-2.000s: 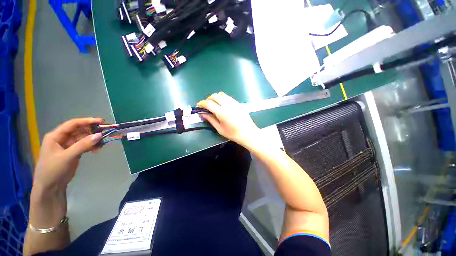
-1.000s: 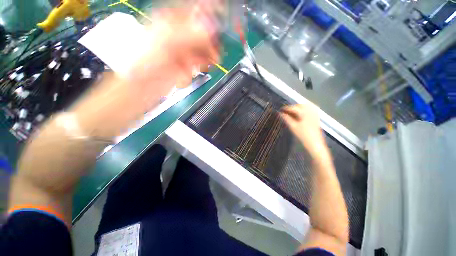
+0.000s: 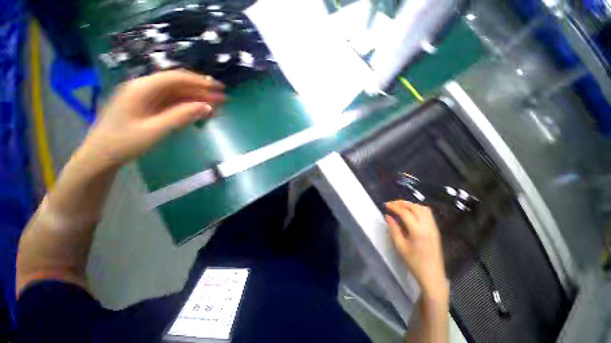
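My left hand (image 3: 157,110) is blurred above the green bench, thumb and fingers close together; a small dark spot shows at the fingertips, and I cannot tell whether it is held. My right hand (image 3: 417,234) is over the conveyor's near side, fingers slightly curled and apart, with nothing visible in it. A blurred dark wire harness with white labels (image 3: 462,195) lies on the black conveyor belt (image 3: 536,288), beyond my right hand. The steel ruler (image 3: 288,147) lies along the bench edge, with a small black strip (image 3: 218,171) across it.
A harness pile (image 3: 201,40) with white tags lies at the bench's far side. White paper sheets (image 3: 308,60) lie beside it. The conveyor's white frame (image 3: 365,208) adjoins the bench corner. A blue rack (image 3: 74,84) stands at far left.
The harness seen in my hands over the ruler is gone from there; a labelled harness now lies on the belt. My left hand has moved back left over the bench; my right hand stays over the conveyor.
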